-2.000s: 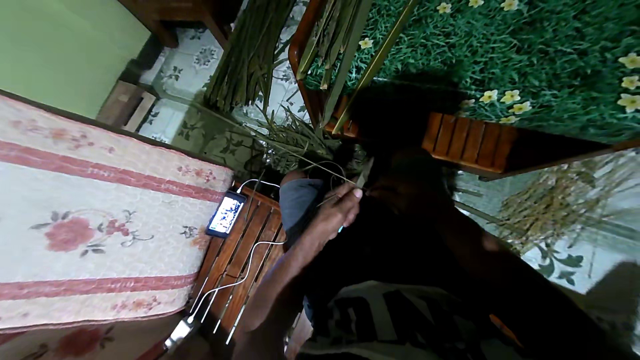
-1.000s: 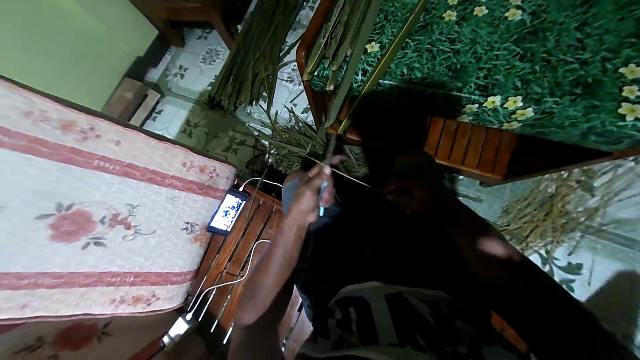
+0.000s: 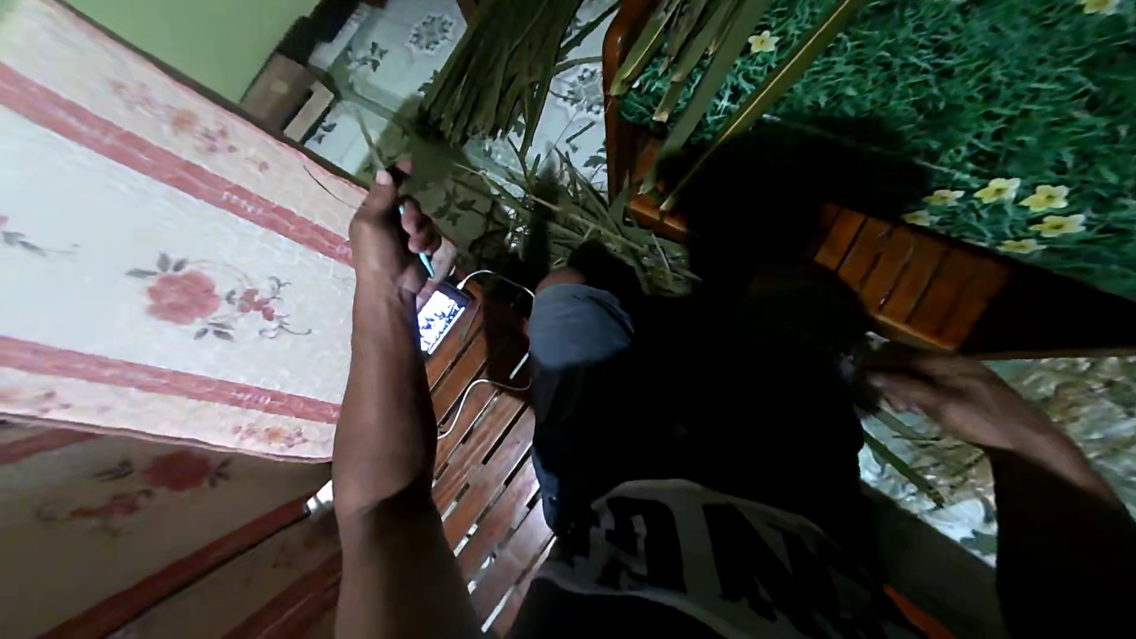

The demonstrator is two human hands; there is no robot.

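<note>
My left hand (image 3: 390,226) is raised beside the bed edge, its fingers closed around a slim tool with a light-blue handle (image 3: 427,264), perhaps a small knife. A thin pointed end sticks up past the thumb. My right hand (image 3: 914,382) is at the right, below the slatted wood, partly lost in shadow. Green leaf strips (image 3: 905,461) lie just below it; whether it grips any of them is too dark to tell. Long split leaf strips (image 3: 701,80) rest across the wooden frame, and a bundle of leaves (image 3: 501,71) lies on the tiled floor.
A phone (image 3: 439,318) with a lit screen and white cable sits on a slatted wooden bench (image 3: 497,497). A flower-patterned mattress (image 3: 177,222) fills the left. Leaf scraps (image 3: 612,222) lie ahead of my knee. A grass-print cover (image 3: 887,80) lies on the wooden furniture at upper right.
My left hand, with the blue-handled tool, has moved left and forward from in front of my lap to beside the mattress. My right hand has moved out to the right.
</note>
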